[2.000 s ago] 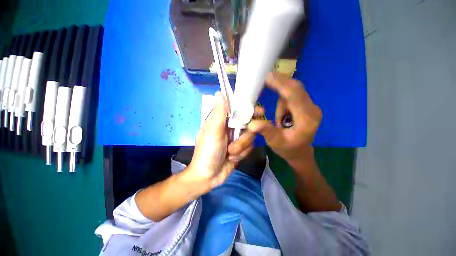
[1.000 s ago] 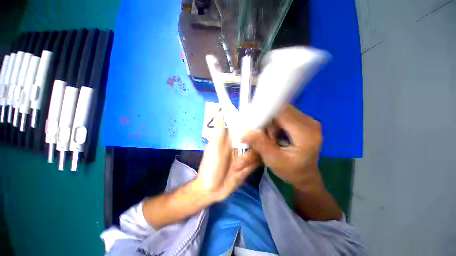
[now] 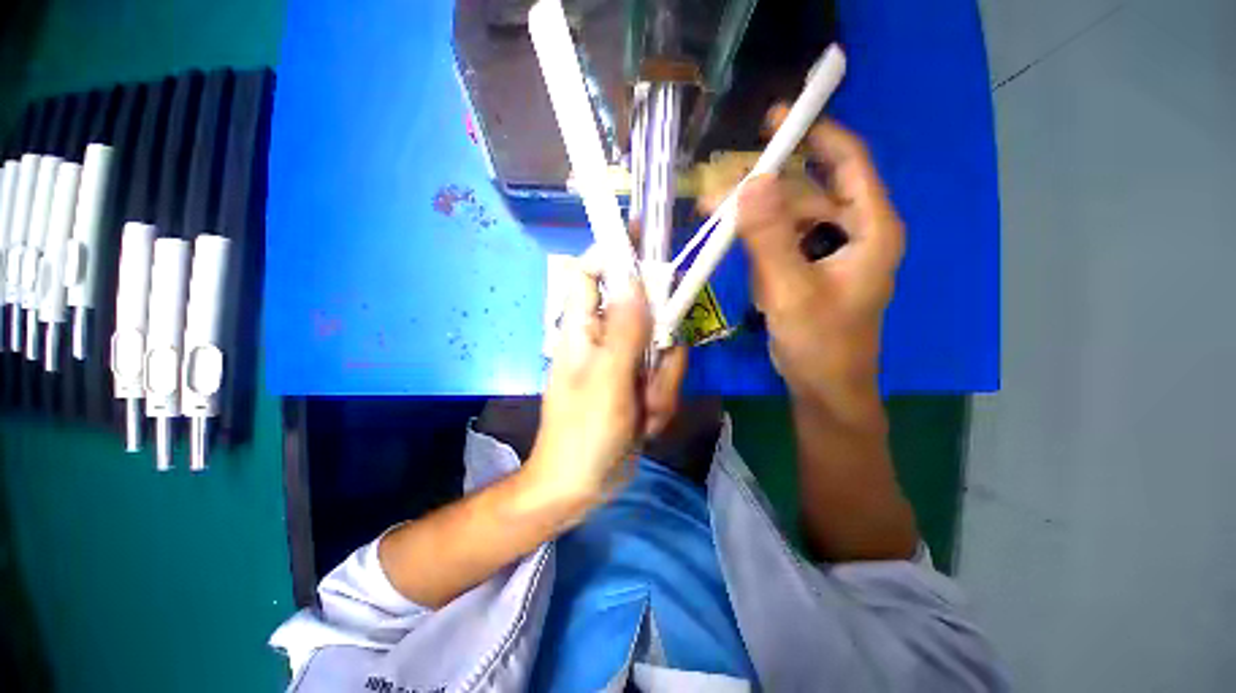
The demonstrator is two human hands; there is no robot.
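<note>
A white stick unit (image 3: pixel 583 129) is held upright over the blue table with its narrow legs spread in a V. Shiny silver rods (image 3: pixel 655 163) stand between the legs. My left hand (image 3: pixel 596 372) is closed around the lower joint, which the fingers mostly hide. My right hand (image 3: pixel 824 257) is at the right leg, with thumb and fingers against its middle; it is slightly blurred. A small black part (image 3: pixel 823 241) shows in the right palm.
A dark machine (image 3: pixel 522 108) with a clear guard and yellow strip stands behind the unit on the blue table (image 3: pixel 380 271). A yellow warning label (image 3: pixel 704 322) lies near the front edge. A black ribbed tray (image 3: pixel 244 176) with several white units (image 3: pixel 166 325) is at left.
The wide blurred white piece has swung away and now shows as a narrow leg tilted right. The silver rods are now plainly visible. My right hand has moved up and right along the leg.
</note>
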